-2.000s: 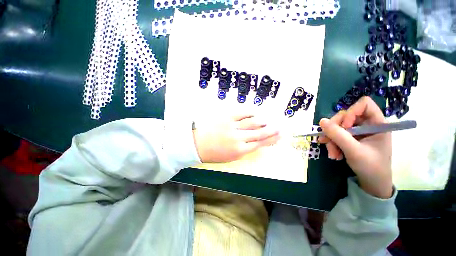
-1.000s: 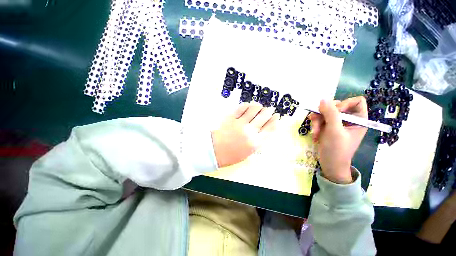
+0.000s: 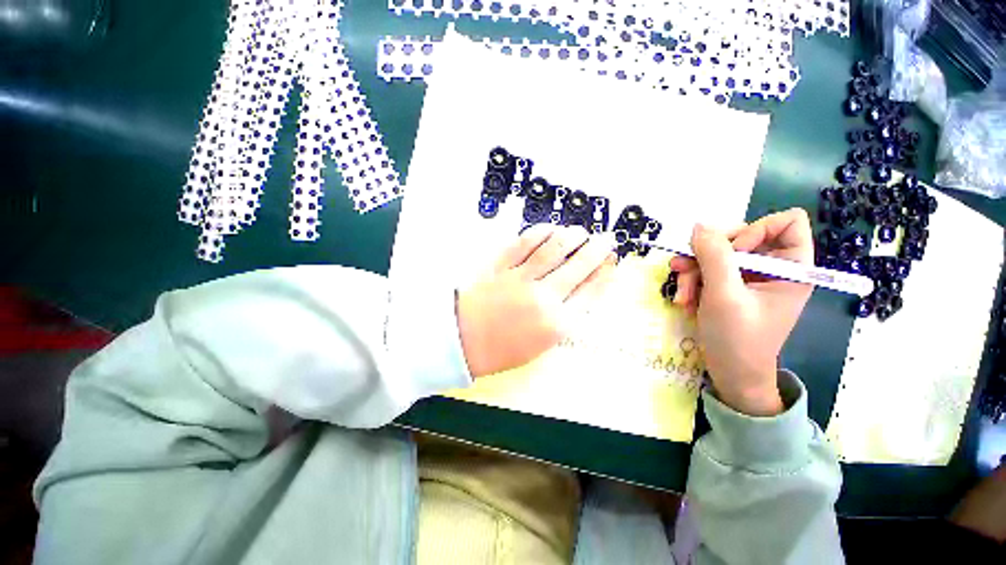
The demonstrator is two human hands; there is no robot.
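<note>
My right hand (image 3: 741,304) holds slim white-looking tweezers (image 3: 789,268) like a pen. Their tip is at a black multi-hole part (image 3: 633,228) on the pale work sheet (image 3: 596,99). My left hand (image 3: 527,296) lies flat on the sheet, its fingertips at the lower edge of the row of black parts (image 3: 496,179). Whether it holds a part down I cannot tell. Another black part is mostly hidden by my right fingers. A faint strip of tiny rings (image 3: 675,362) lies low on the sheet, partly behind my right hand.
Perforated white strips (image 3: 306,121) fan out at left, and more strips (image 3: 530,57) lie behind the sheet. A loose pile of black parts (image 3: 877,210) lies at right, partly on a second pale sheet (image 3: 905,386). Clear plastic bags (image 3: 976,144) are at far right. Part of another person's arm (image 3: 985,510) shows at lower right.
My right hand and tweezers moved from the ring strip up to the fourth black part. My left hand shifted closer to the row. The view has shifted too.
</note>
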